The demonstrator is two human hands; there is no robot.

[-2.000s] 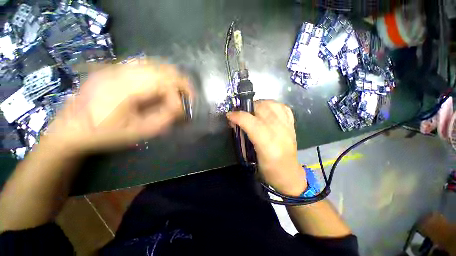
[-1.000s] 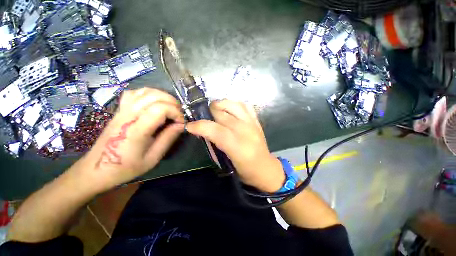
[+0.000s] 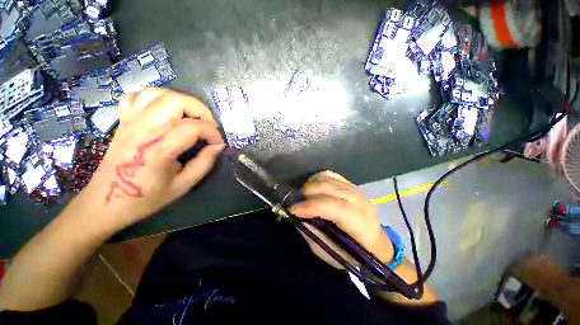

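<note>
My right hand (image 3: 340,206) holds the black handle of the soldering iron (image 3: 257,174). The iron's pale metal barrel and thin bent tube point up and left, the tip close to my left fingertips. My left hand (image 3: 159,149) pinches thumb and finger together at the iron's tip; a small dark piece may be between them, too small to tell. A small circuit board (image 3: 235,114) lies flat on the bench just beyond the tip. Another board (image 3: 296,95) lies right of it, partly lost in glare.
A large pile of boards (image 3: 70,44) lies left, with reddish-brown small components (image 3: 86,162) below it. A smaller board pile (image 3: 439,70) lies right. The black cord (image 3: 429,216) loops past my right wrist. A white roll with orange band (image 3: 502,24) and pink fan (image 3: 566,149) are right.
The iron has swung down and right, its tip now at my left fingertips. My left hand has moved slightly left. A board now shows beyond the tip, where the iron and hands were.
</note>
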